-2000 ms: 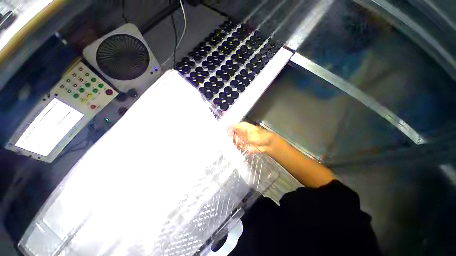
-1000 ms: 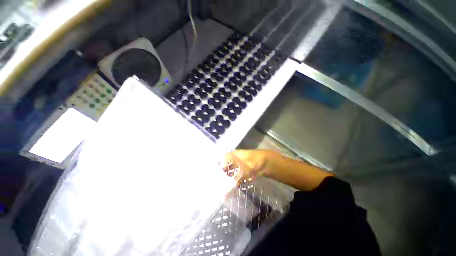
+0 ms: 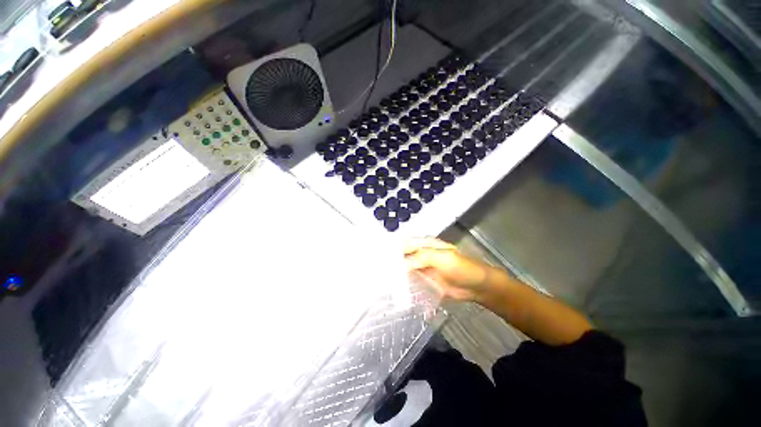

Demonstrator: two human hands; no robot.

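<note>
A large clear ribbed plastic blister tray [image 3: 342, 379] fills the lower left and middle, tilted, its upper part washed out by glare. My right hand [image 3: 442, 268] grips its right edge, fingers bent around the rim. My left hand is not in view; glare and the tray cover where the tray's left part lies. Rows of black round modules [image 3: 415, 157] lie beyond the tray's far right edge, in groups, on the white bench surface [image 3: 492, 171].
A beige test instrument [image 3: 150, 185] with a lit screen stands at the upper left. A pale fan [image 3: 286, 93] stands beside it. Thin cables [image 3: 386, 50] hang behind. Metal framing [image 3: 659, 213] runs at right. A wood-edged shelf [image 3: 108, 79] curves above.
The view has swung, so the bench things appear farther right. More module rows show past the tray's edge. My right hand still holds the tray.
</note>
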